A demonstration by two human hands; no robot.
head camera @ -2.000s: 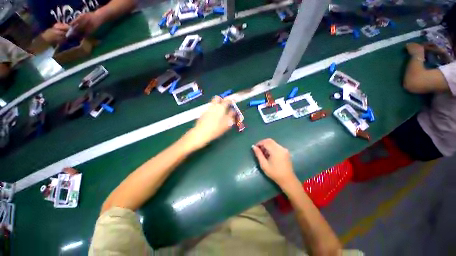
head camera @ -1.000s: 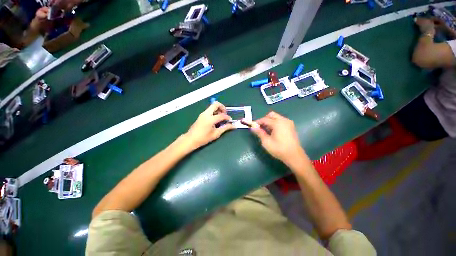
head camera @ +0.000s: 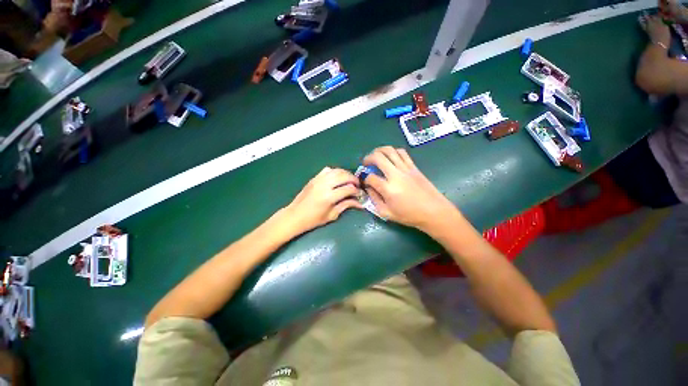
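A white housing lies on the green bench in front of me, mostly covered by my hands. A blue cell shows at its far end, under the fingers of my right hand. My left hand grips the housing's left side with thumb and fingers. My right hand is over the housing's right side, fingers bent around the blue cell and the housing. The inside of the housing and the right fingertips are largely hidden.
Two joined housings with blue cells and brown parts lie right of my hands. More units lie farther right, and one at left. A white rail and post border the belt carrying units. Another person's arm is at right.
My right hand has come from the bench's near side onto the housing, closing over its blue cell. The housing is now turned and more covered. Belt units have shifted right in view.
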